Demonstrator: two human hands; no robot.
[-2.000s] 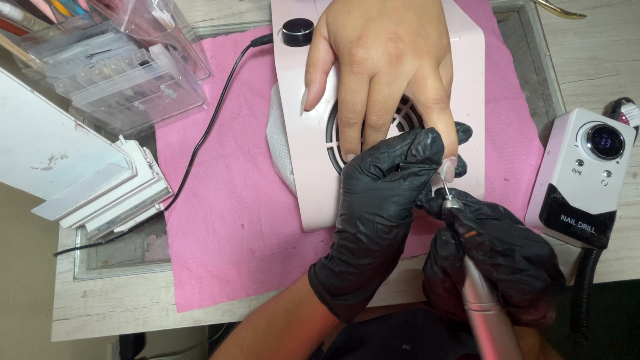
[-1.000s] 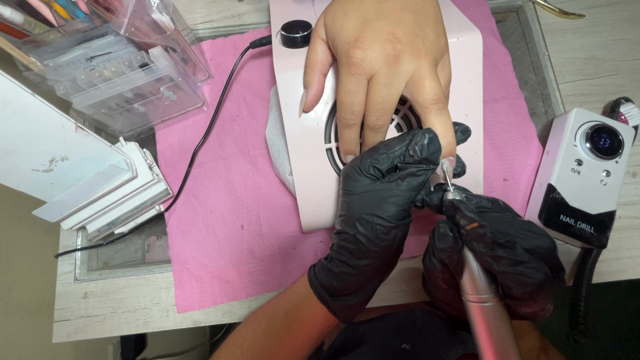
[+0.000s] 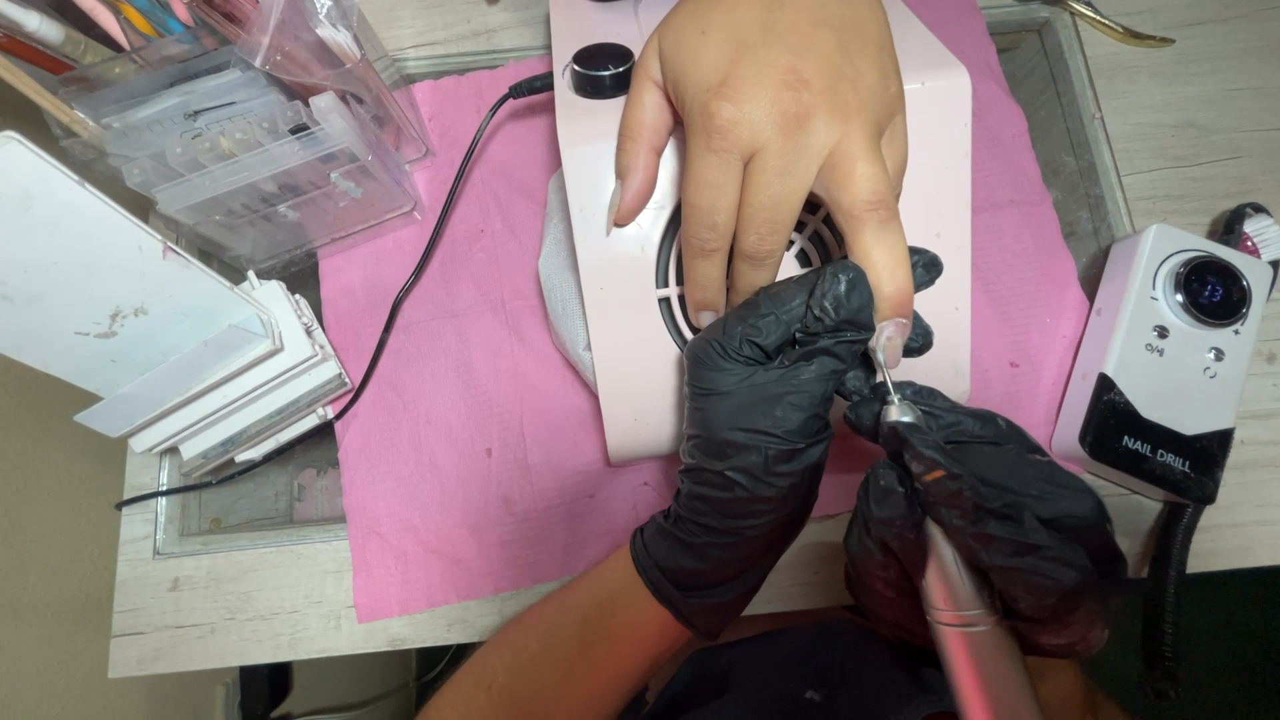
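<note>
My left hand (image 3: 765,420), in a black glove, grips the end of one finger of another person's hand (image 3: 785,110), with some of my fingertips showing beyond it. In my black-gloved right hand (image 3: 985,500) is a nail drill handpiece (image 3: 960,600), held like a pen. Its thin metal bit (image 3: 887,378) meets the tip of that finger's nail (image 3: 890,340); exact contact is too small to tell. The other person's palm faces down over a pink nail dust collector (image 3: 935,150) with a round fan grille (image 3: 668,293).
A pink cloth (image 3: 450,480) lies under the collector. At the right stands the nail drill control box (image 3: 1150,400). Clear plastic holders (image 3: 290,190) and white boxes (image 3: 230,390) are at the left; a black cable (image 3: 425,260) crosses the cloth. Gold metal handles (image 3: 1125,28) lie at the top right.
</note>
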